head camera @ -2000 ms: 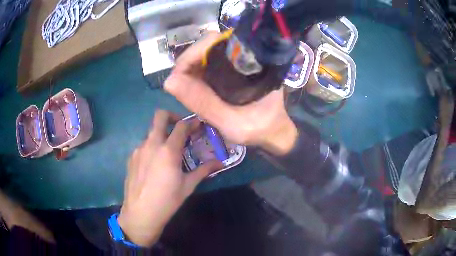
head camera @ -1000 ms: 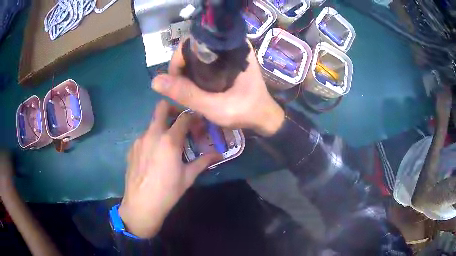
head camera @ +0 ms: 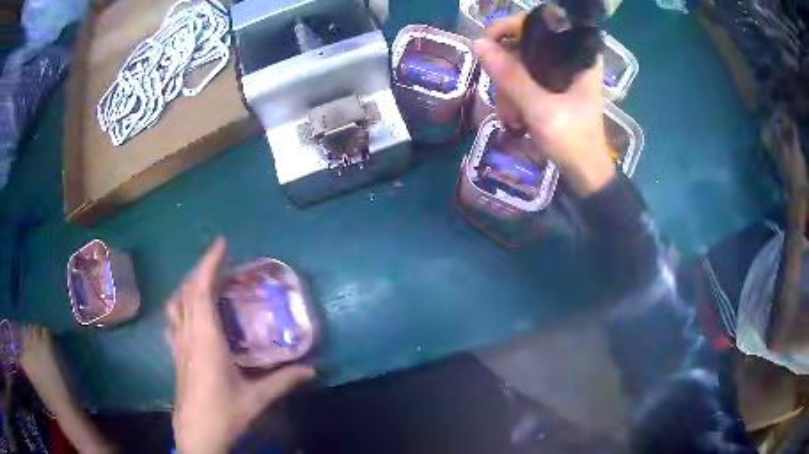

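My left hand (head camera: pixel 213 368) is around the left side of a pink housing (head camera: pixel 270 315), thumb below and fingers at its left. The housing is slightly blurred, with a blue-purple cell inside, and no white frame is clear on its rim. My right hand (head camera: pixel 559 115) is closed around the dark electric screwdriver (head camera: pixel 561 44) above the right group of housings; its bit is hidden. A pink housing with a white frame (head camera: pixel 507 168) stands just below my right hand. Another framed housing (head camera: pixel 435 75) stands beside the feeder.
The silver screw feeder (head camera: pixel 341 124) stands at the back centre. A cardboard tray (head camera: pixel 168 164) with heaped white frames (head camera: pixel 164 71) is at the back left. One pink housing (head camera: pixel 102 284) stands at the left. Another person's hand (head camera: pixel 40 355) is at the left edge. A clear bag lies at the right.
My right hand has moved right with the screwdriver, away from the front centre. My left hand has moved left and has taken hold of a pink housing. One housing now stands at the left instead of two.
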